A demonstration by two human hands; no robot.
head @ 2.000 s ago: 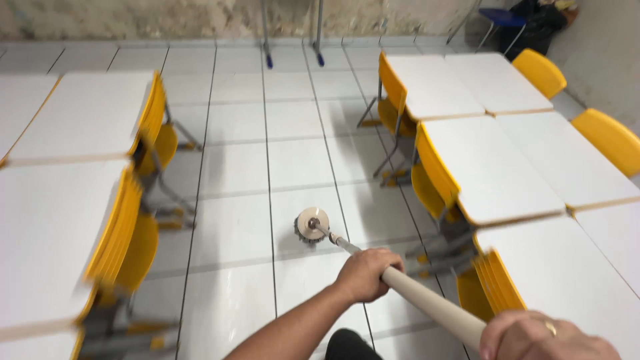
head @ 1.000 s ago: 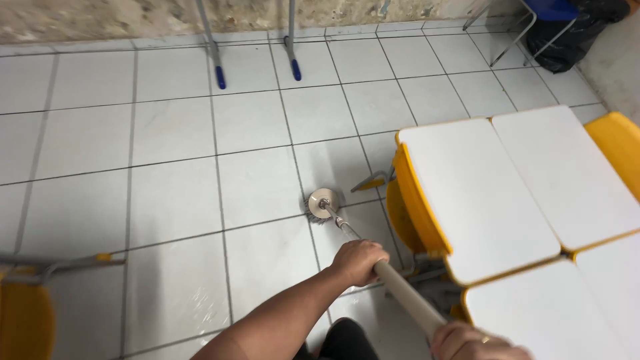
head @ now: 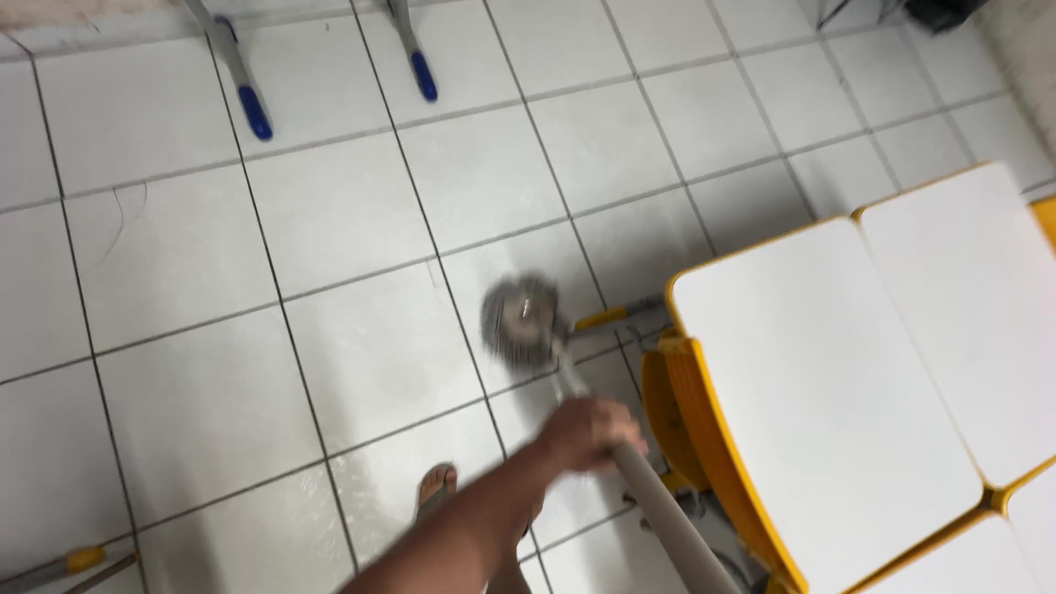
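A long pale pole (head: 672,520) runs from the lower right up to a round spinning-type mop head (head: 521,322), whose grey fringe is blurred and rests over the white floor tiles near a desk's leg. My left hand (head: 596,433) is closed around the pole a little below the mop head, its forearm coming from the bottom edge. My right hand is out of the frame, and the pole's upper end leaves the view at the bottom.
White desks (head: 833,396) with yellow edges stand at the right, a yellow chair (head: 709,445) pushed against one. Metal legs with blue feet (head: 254,111) stand at the top left. A yellow-tipped metal leg (head: 85,559) shows at the lower left. A black bag (head: 940,11) lies at the top right.
The mop head's fringe, mostly tucked under the disc before, now spreads out blurred around it. My right hand, earlier on the pole, has left the view. The view has turned and shifted.
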